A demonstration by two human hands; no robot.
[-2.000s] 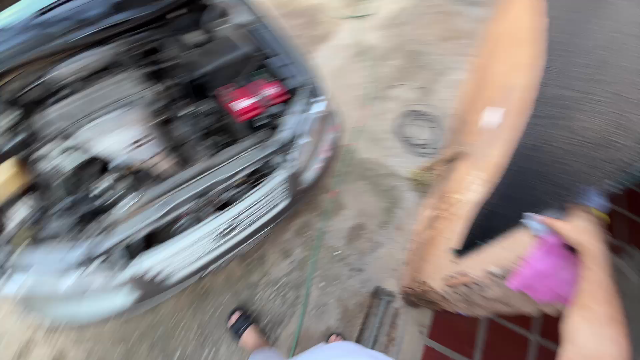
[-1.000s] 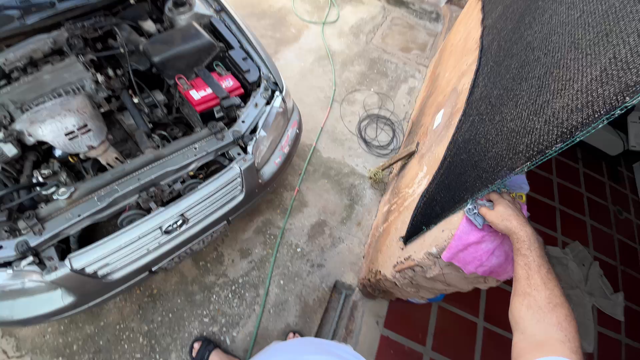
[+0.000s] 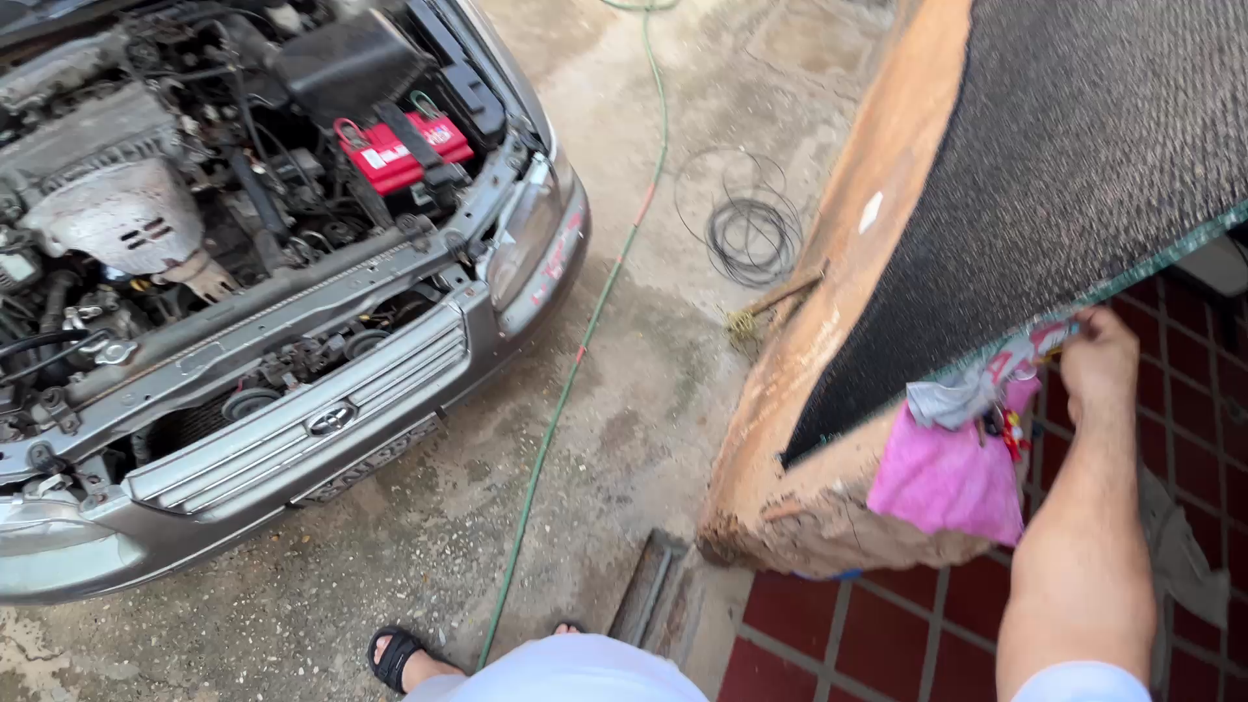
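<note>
My right hand (image 3: 1100, 363) reaches out at the right and has its fingers closed on a grey and red printed cloth (image 3: 1033, 361) beside the green edge of a black shade net (image 3: 994, 195). Below the fingers a pink cloth (image 3: 951, 478) hangs over the end of a low orange wall (image 3: 829, 361). A small red and yellow item (image 3: 1012, 434) lies against the pink cloth; what it is cannot be told. My left hand is out of the picture.
A silver Toyota car (image 3: 390, 400) stands at the left with its engine bay exposed and a red battery (image 3: 405, 151) in it. A green hose (image 3: 585, 341) runs over the concrete. Coiled wire (image 3: 756, 239) lies near the wall; red floor tiles (image 3: 882, 634) are at lower right.
My right hand has moved away from the wall's end, along the net's edge. The grey cloth, bunched at the fingers a second ago, now stretches out from them over the pink cloth.
</note>
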